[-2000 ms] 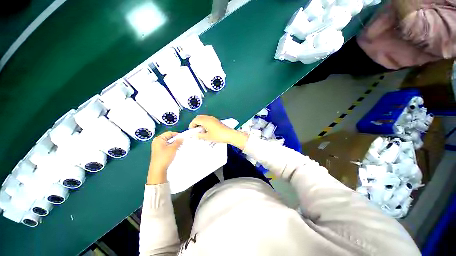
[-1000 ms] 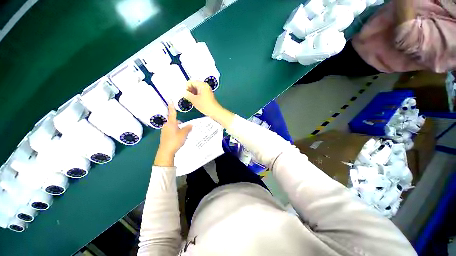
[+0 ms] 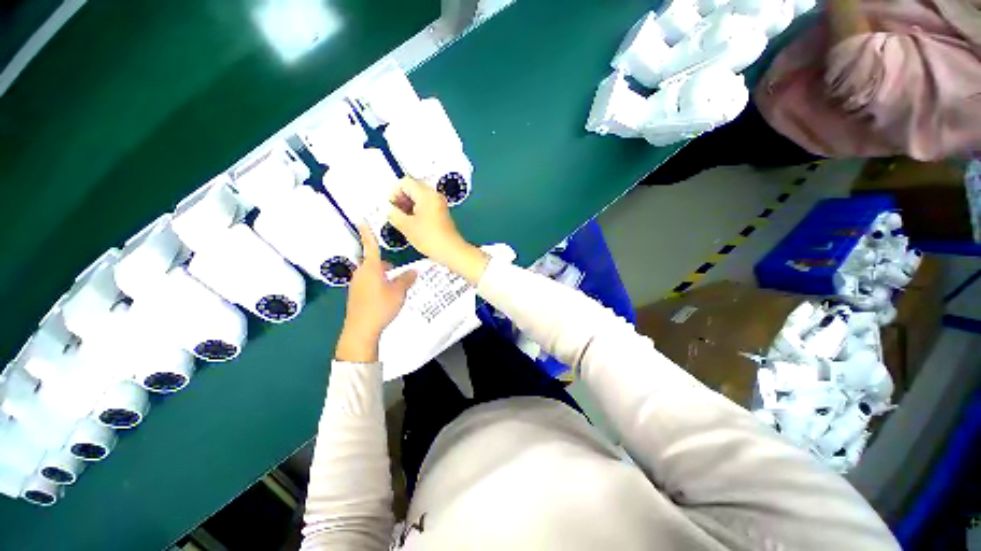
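Observation:
White security cameras (image 3: 274, 231) lie side by side in a slanting row on the green bench (image 3: 516, 161), black lens faces towards me. My right hand (image 3: 423, 215) is at the front of the second camera from the right (image 3: 360, 178), fingertips bunched on it and partly covering its lens face; a label at the fingertips is too small to tell. My left hand (image 3: 373, 296) is just left of it, index finger pointing up beside that camera, thumb over the label sheet (image 3: 436, 312). The printed white sheet lies at the bench edge, between my hands and body.
More white cameras (image 3: 688, 97) stand on the bench at upper right, beside a person in pink (image 3: 882, 86). A blue bin (image 3: 812, 253) and a brown carton (image 3: 710, 334) with white parts are on the floor at right. Another blue bin (image 3: 602, 269) is below the bench edge.
From two seconds to one second ago, both hands moved from the sheet up to the camera row, the right one onto a camera. Since then they have hardly moved.

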